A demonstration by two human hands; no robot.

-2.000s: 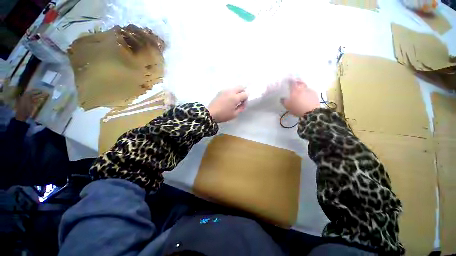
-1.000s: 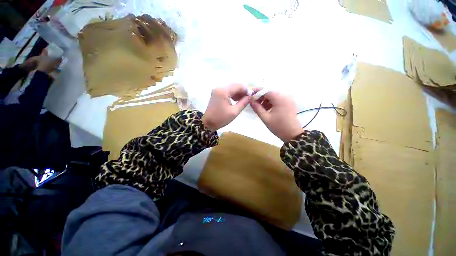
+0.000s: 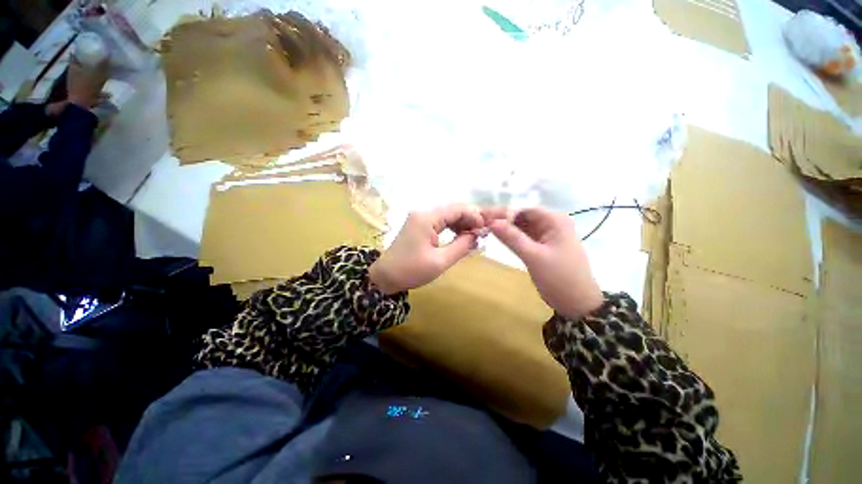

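My left hand [image 3: 427,250] and my right hand [image 3: 548,253] meet fingertip to fingertip just above the far edge of the kraft piece. Between the fingertips is a small white bit, likely a white strip [image 3: 481,233]; most of it is hidden or lost in glare. The kraft piece [image 3: 482,336] lies flat before my body, partly covered by my hands and left sleeve. Fitted kraft pieces [image 3: 284,227] lie fanned at left, with white strips along their far edge.
A darker ragged kraft stack [image 3: 255,95] is at far left. Tall kraft stacks [image 3: 742,274] line the right. A black cord [image 3: 614,210] lies beside them. Clear plastic film and strips [image 3: 510,113] glare at centre. Another person's hand [image 3: 87,80] is at upper left.
My hands were apart at the bright heap, then came together, and are now nearer my body, over the kraft piece's far edge. The other person's hand at left has moved up.
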